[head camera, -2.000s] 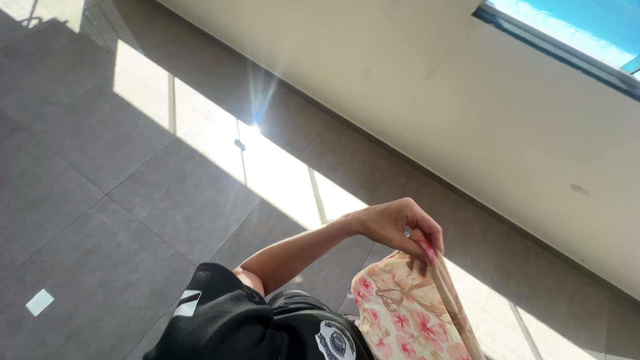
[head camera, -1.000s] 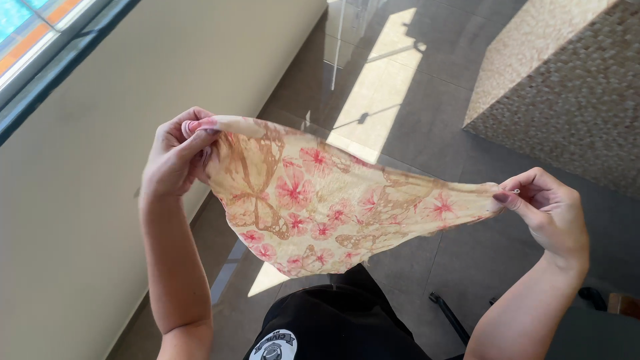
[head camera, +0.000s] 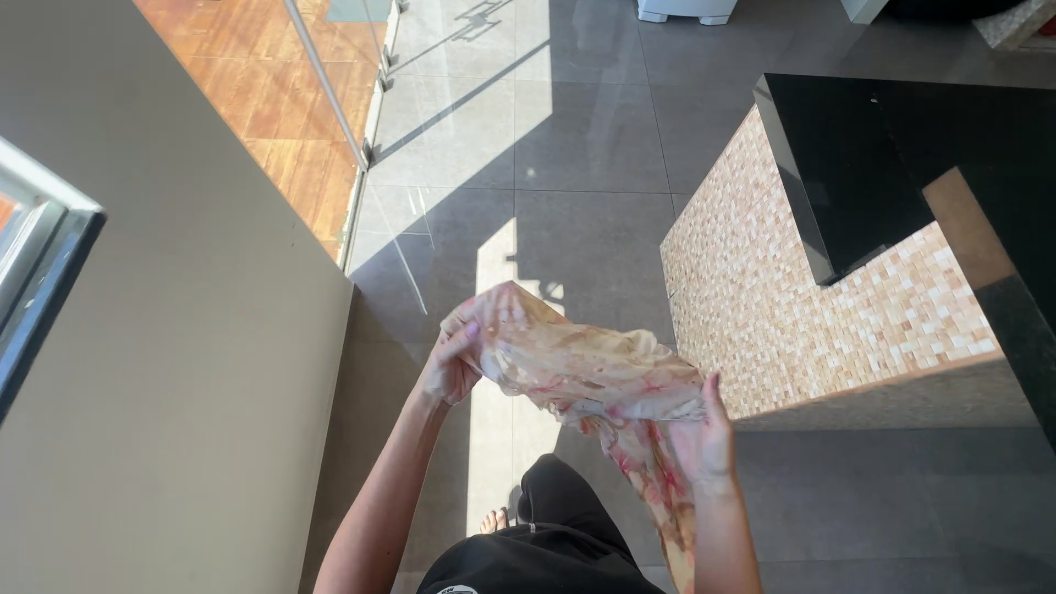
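Observation:
A thin cream cloth with a pink flower print (head camera: 594, 363) spans the space between my two hands, bunched and creased along its length. My left hand (head camera: 458, 351) grips its left end, thumb on top. At the other end my right hand (head camera: 701, 433) holds the gathered fabric, with the thumb pointing up. A loose part of the cloth hangs down beside my right wrist and runs out at the bottom of the view. The fingers of my right hand are partly hidden by the fabric.
A counter with a mosaic-tiled side (head camera: 742, 272) and a black stone top (head camera: 858, 165) stands at the right. On the left are a plain wall (head camera: 190, 330) and a window frame (head camera: 58, 247). A glass panel's metal edge (head camera: 326, 82) borders a wooden deck (head camera: 272, 91) ahead.
The cloth was spread flat between both hands one second ago; now it is bunched, with a part hanging down. The hands are closer together. The view has turned toward the counter and deck.

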